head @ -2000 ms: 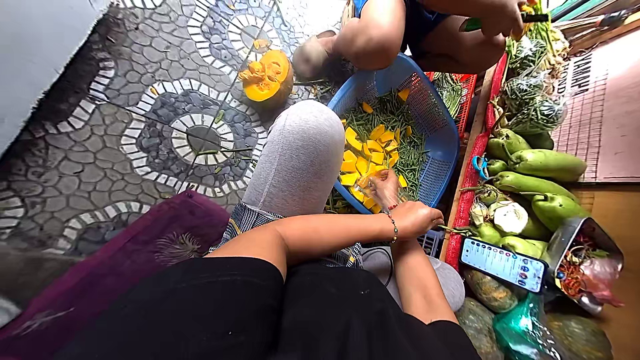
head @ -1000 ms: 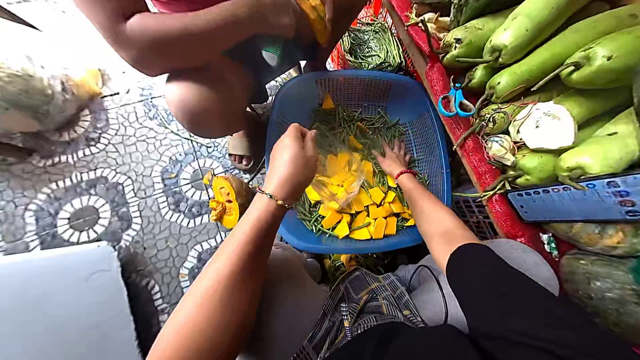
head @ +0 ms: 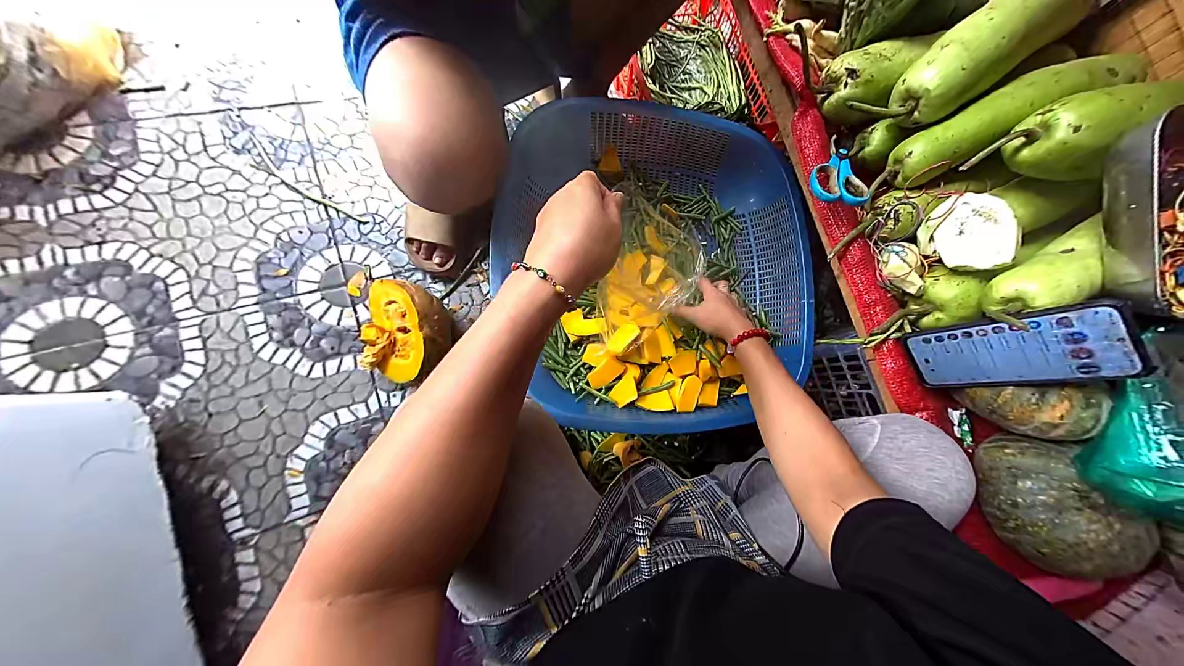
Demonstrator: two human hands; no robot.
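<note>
My left hand (head: 575, 231) is closed on the top edge of a clear plastic bag (head: 680, 268), which hangs over a blue plastic basket (head: 638, 421). Yellow-orange squash pieces (head: 684, 379) show in and under the bag. At the bag's right side is my right hand (head: 717, 310), its fingers against the plastic; whether they grip it is hard to tell. Cut green beans (head: 726, 222) lie around the squash in the basket. On the tiled floor to the left sits a cut squash (head: 398, 331) with its seeds exposed.
Another person's knee (head: 435, 120) and sandalled foot (head: 432, 242) are just beyond the basket. Along the right lie green bottle gourds (head: 990, 55), blue-handled scissors (head: 839, 178), a phone (head: 1027, 344) and whole squashes (head: 1064, 504). A white box-like surface (head: 83, 527) stands at lower left.
My left hand has moved slightly up and right with the bag. My right hand has come from the beans to the bag's side. The other person's hands have left the view.
</note>
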